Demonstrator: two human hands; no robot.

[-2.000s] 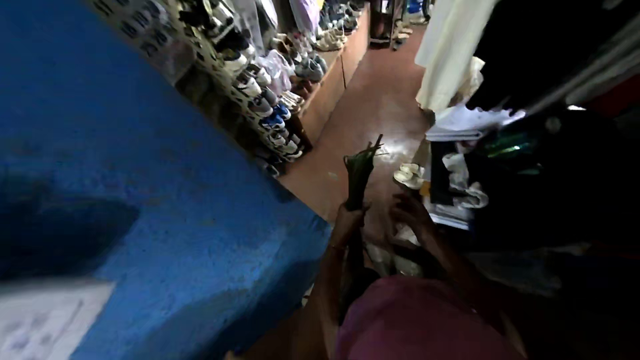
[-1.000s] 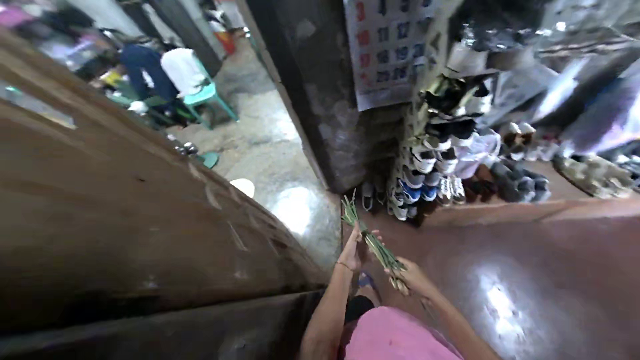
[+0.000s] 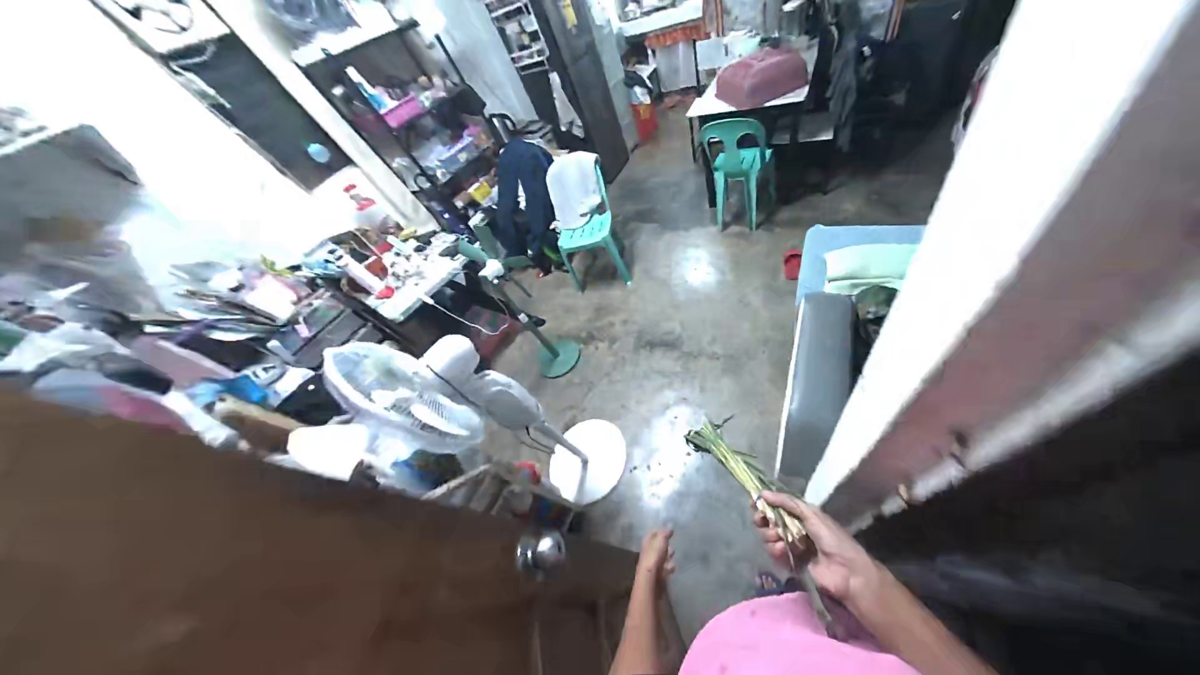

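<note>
My right hand (image 3: 808,544) is closed around the lower, pale ends of a bundle of long green stalks (image 3: 736,459), low and right of centre. The leafy tips point up and left over the concrete floor. What looks like a thin blade or strip hangs below that hand, close to my pink shirt. My left hand (image 3: 656,551) holds nothing visible and hangs left of the bundle, near the edge of a brown wooden door (image 3: 281,553) with a round metal knob (image 3: 540,554). Its fingers are partly curled, and their exact spread is unclear.
A white stand fan (image 3: 589,461) stands just behind the door, beside piled household goods. Farther in are a green plastic chair (image 3: 586,230), a green fan base (image 3: 559,358), a second green chair (image 3: 741,164) and a table. A door frame (image 3: 1012,281) and grey furniture (image 3: 816,375) border the right.
The view has swung from the shoe racks to a room beyond the doorway. A second ago both hands were at the bundle; now my left hand is apart from it, by the door.
</note>
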